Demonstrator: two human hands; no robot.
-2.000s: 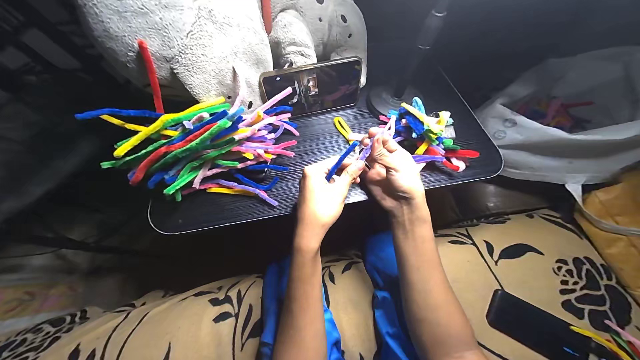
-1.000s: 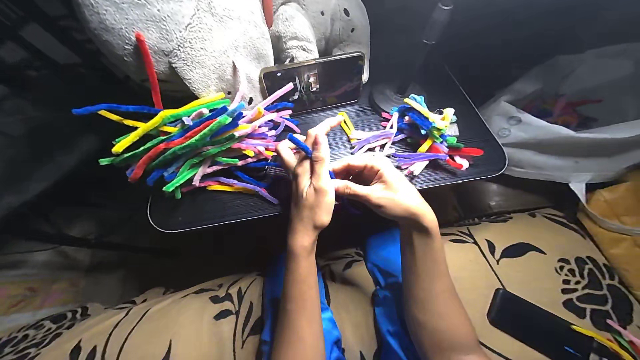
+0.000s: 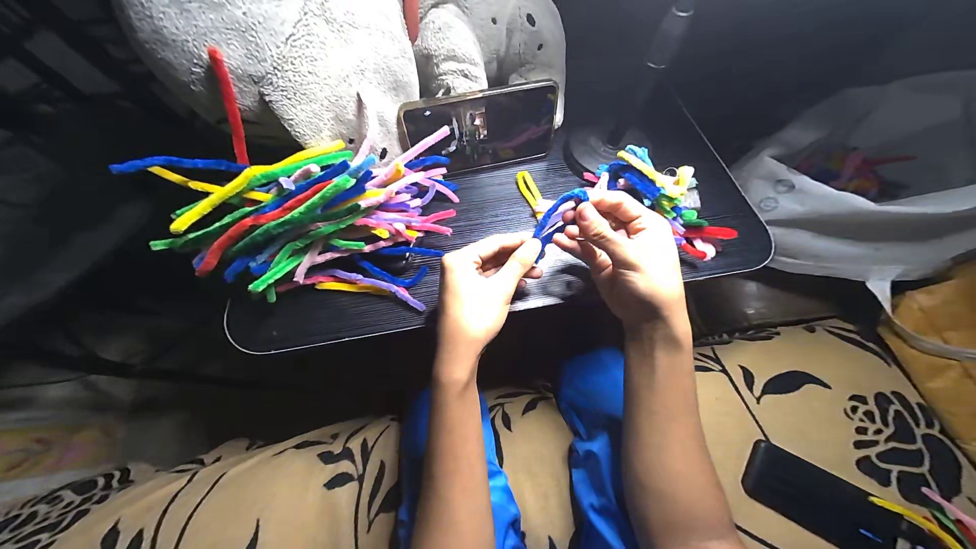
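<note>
A blue pipe cleaner [image 3: 559,213] is bent in a curve between my two hands, over the black table. My left hand [image 3: 488,282] pinches its lower end between thumb and fingers. At its upper end, my right hand [image 3: 625,248] grips it with thumb and forefinger. A looped yellow pipe cleaner [image 3: 526,187] lies just behind, with lilac ones partly hidden by my hands. Left of my hands spreads a big heap of multicoloured pipe cleaners [image 3: 297,213]. A smaller bundle of bent pipe cleaners [image 3: 662,183] sits to the right, partly behind my right hand.
A smartphone [image 3: 480,126] leans against a white textured figure [image 3: 335,69] at the table's [image 3: 335,335] back. A stand with a round base [image 3: 598,152] is beside it. At right are a whitish bag [image 3: 831,221] and, on the patterned seat, a black object [image 3: 808,488] near more pipe cleaners.
One second ago the blue pipe cleaner was around the fingers of my raised left hand; now it is stretched between both hands. My left hand has lowered, and my right hand has moved up.
</note>
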